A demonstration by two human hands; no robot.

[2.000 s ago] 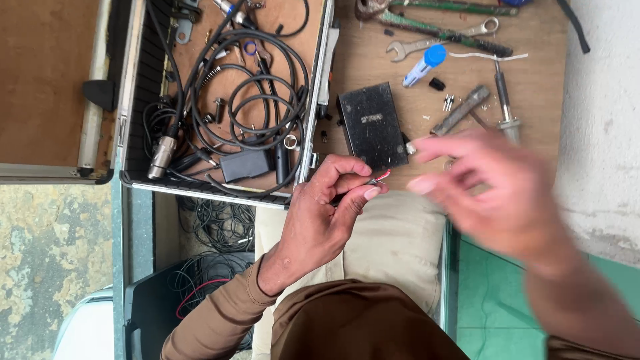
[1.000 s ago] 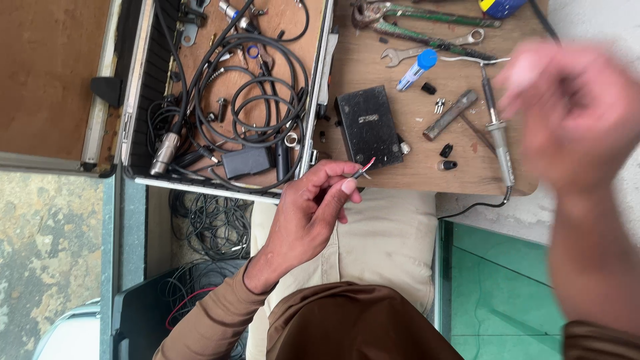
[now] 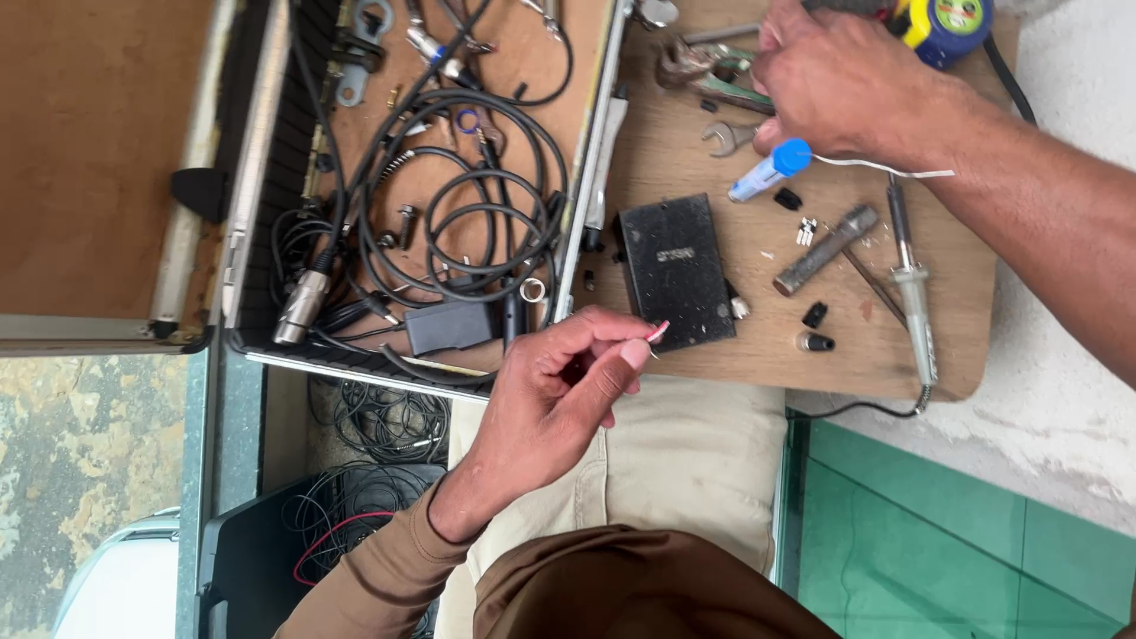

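Note:
My left hand (image 3: 568,399) pinches a thin wire end with a red-and-white tip (image 3: 658,332) between thumb and forefinger, just over the lower edge of a black metal box (image 3: 679,275). At the top of the wooden board, my right hand (image 3: 834,84) lies over green-handled pliers (image 3: 723,80); its fingers hide part of them, and whether it grips them cannot be seen. Below that hand are a blue-capped solder tube (image 3: 770,170), with white solder wire sticking out, and an open-end wrench (image 3: 729,138). A soldering iron (image 3: 912,284) rests at the right.
An open case (image 3: 581,177) at left holds coiled black cable (image 3: 497,204), a metal XLR connector (image 3: 303,306) and a black adapter (image 3: 451,327). On the board are a metal tube (image 3: 825,250), small black connector parts (image 3: 815,342) and a tape measure (image 3: 950,31). Tangled cables (image 3: 382,426) lie below the case.
My right hand has moved up and left, from above the soldering iron to the green-handled pliers. My left hand still pinches the wire end.

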